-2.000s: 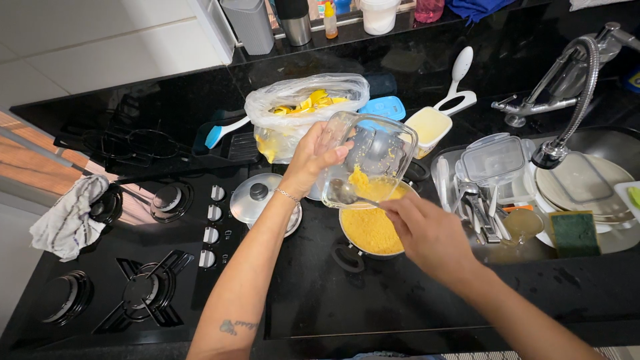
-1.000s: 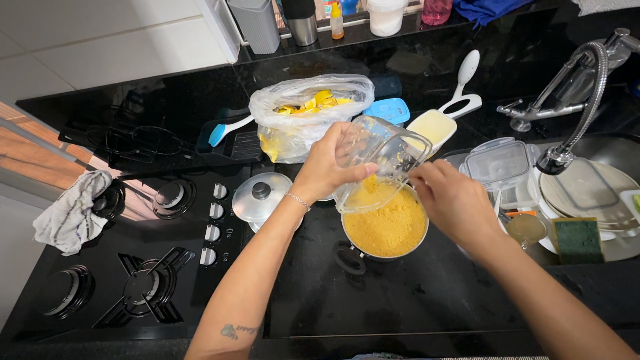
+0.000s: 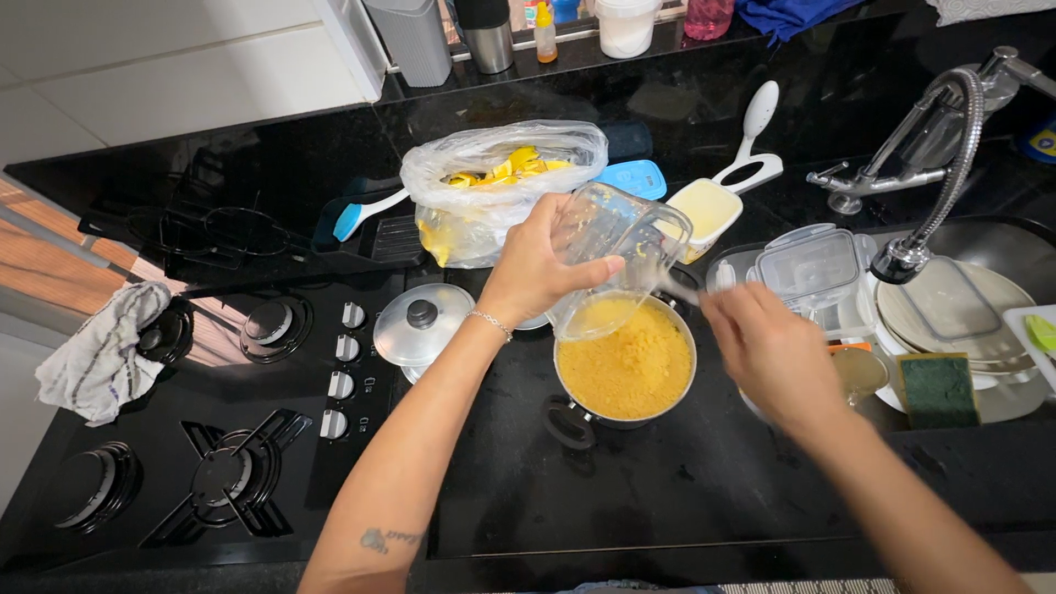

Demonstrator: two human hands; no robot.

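My left hand grips a clear glass container, tipped over a pot. Bits of yellow food cling inside the glass. The pot holds crumbly yellow food close to its rim. To the right of the container, my right hand is blurred, its fingers closed on the handle of a spoon whose bowl I cannot make out. A metal lid with a black knob lies left of the pot.
Behind the pot are a plastic bag with yellow peels, a blue lid and a tub of pale spread. A gas cooktop is at left. Dishes, a sponge and a faucet occupy the sink side at right.
Two seconds ago the spoon was inside the glass container with yellow food; now the food inside is down to bits, and my right hand is to the container's right. The food in the pot is heaped higher.
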